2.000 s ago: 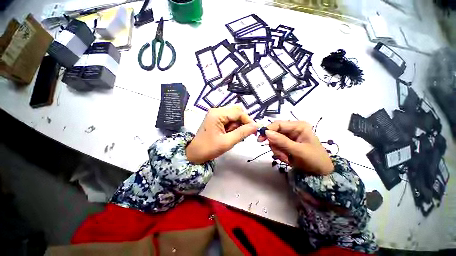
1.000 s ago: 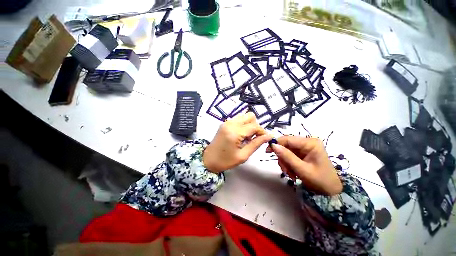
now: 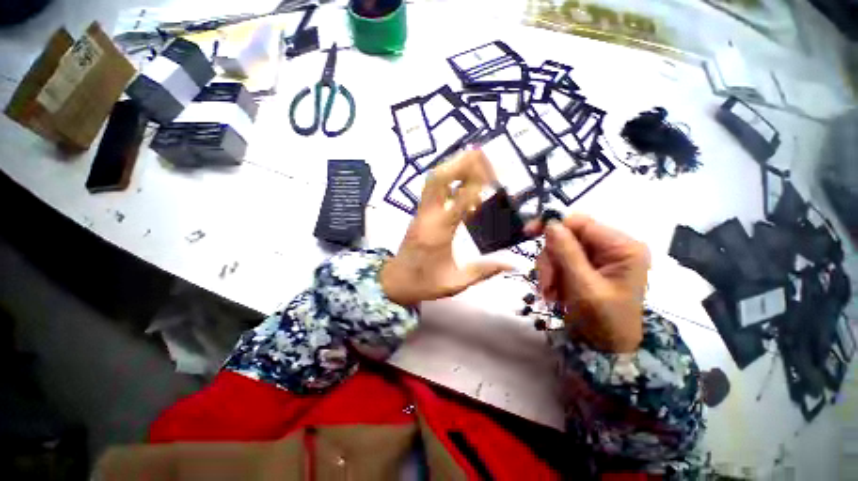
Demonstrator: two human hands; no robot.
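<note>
My left hand (image 3: 435, 240) is raised over the table in front of me, blurred, with its thumb spread away from its fingers. A small black card (image 3: 494, 223) is tilted between my hands, beside my left fingers; whether they grip it cannot be told. My right hand (image 3: 597, 277) pinches a small dark string end (image 3: 549, 217) between thumb and fingertips at the card's right side. Loose black strings (image 3: 538, 315) lie under and beside my right hand. The heap of bordered cards (image 3: 513, 141) lies just beyond both hands.
Black card stack (image 3: 344, 202) and scissors (image 3: 323, 106) lie left of the heap. Banded stacks (image 3: 205, 129), a cardboard box (image 3: 75, 83) and a dark slab (image 3: 118, 146) are far left. Green cup (image 3: 377, 28) at back. String bundle (image 3: 660, 141) and strung tags (image 3: 786, 291) are right.
My hands were pinching together at a small dark piece. Now my left fingers have lifted and opened from the thumb, and a black card shows between my hands.
</note>
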